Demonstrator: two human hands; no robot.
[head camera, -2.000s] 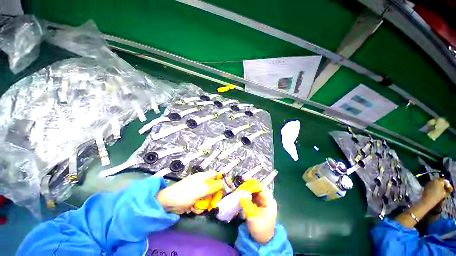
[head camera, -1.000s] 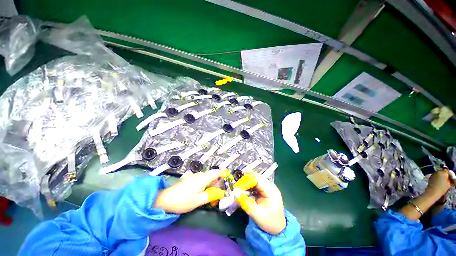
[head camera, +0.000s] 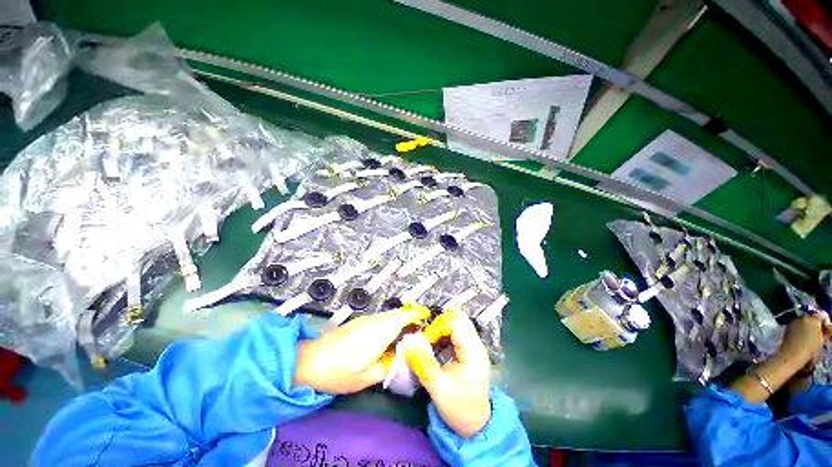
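Observation:
My left hand (head camera: 360, 351) and my right hand (head camera: 453, 369) meet at the near edge of the grey sheet, with yellow-orange finger cots on the fingertips. My right hand pinches a white wipe (head camera: 402, 367) between the hands. My left fingertips hold a small dark part, mostly hidden by the fingers, likely a camera module. On the crinkled grey sheet (head camera: 388, 239) lie slanting rows of round black modules (head camera: 321, 290) with pale flex cables.
A cloudy plastic bag (head camera: 119, 173) with more strips lies left. A white wipe (head camera: 534, 239) and a taped bottle cluster (head camera: 602, 312) lie right. Yellow finger cots (head camera: 411, 145) lie by the back rail. A neighbour's hand (head camera: 801, 339) works beside another module sheet (head camera: 701, 296).
My hands stay together. My right hand has turned and moved slightly left, now over the wipe, which has shifted left between the hands. The neighbour's hands have moved slightly.

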